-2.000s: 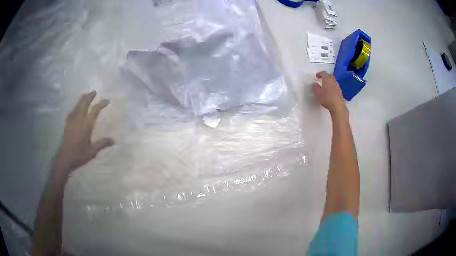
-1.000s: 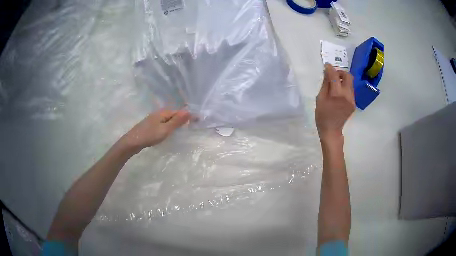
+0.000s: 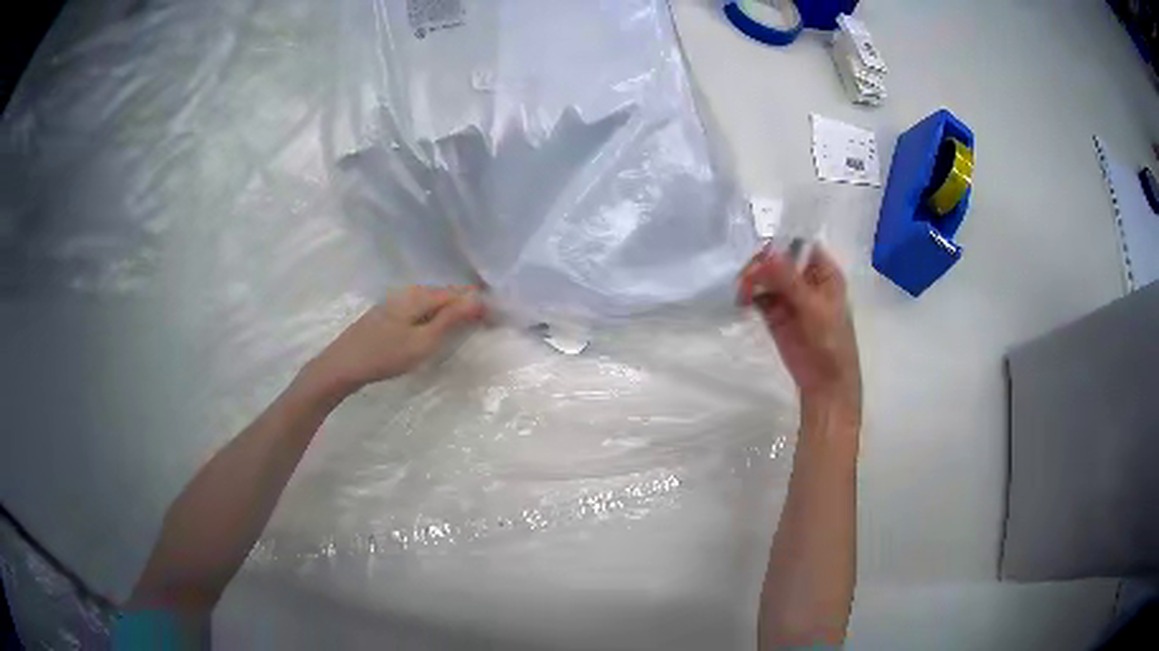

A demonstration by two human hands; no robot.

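A clear plastic bag (image 3: 585, 235) lies wrinkled around a flat pale grey-white item (image 3: 547, 57), with its lower edge gathered. My left hand (image 3: 426, 333) pinches the gathered plastic at the item's near edge. A small white tab (image 3: 566, 341) shows just right of those fingers. My right hand (image 3: 813, 324) is at the item's right corner with its fingertips closed on a small whitish piece (image 3: 766, 216), seemingly a label; it is blurred. More clear plastic sheets (image 3: 508, 445) lie under and in front of the item.
A blue tape dispenser (image 3: 918, 210) with yellow tape stands right of my right hand. A label sheet (image 3: 845, 150), a small white stack (image 3: 860, 64) and a blue ring roll (image 3: 766, 15) lie beyond. A grey block-like item (image 3: 1087, 445) stands at the right edge, with paper (image 3: 1135, 216) behind.
My left hand has come in from the left and taken hold of the plastic. My right hand has moved from the label sheet leftward and nearer, with a small whitish piece in its fingers.
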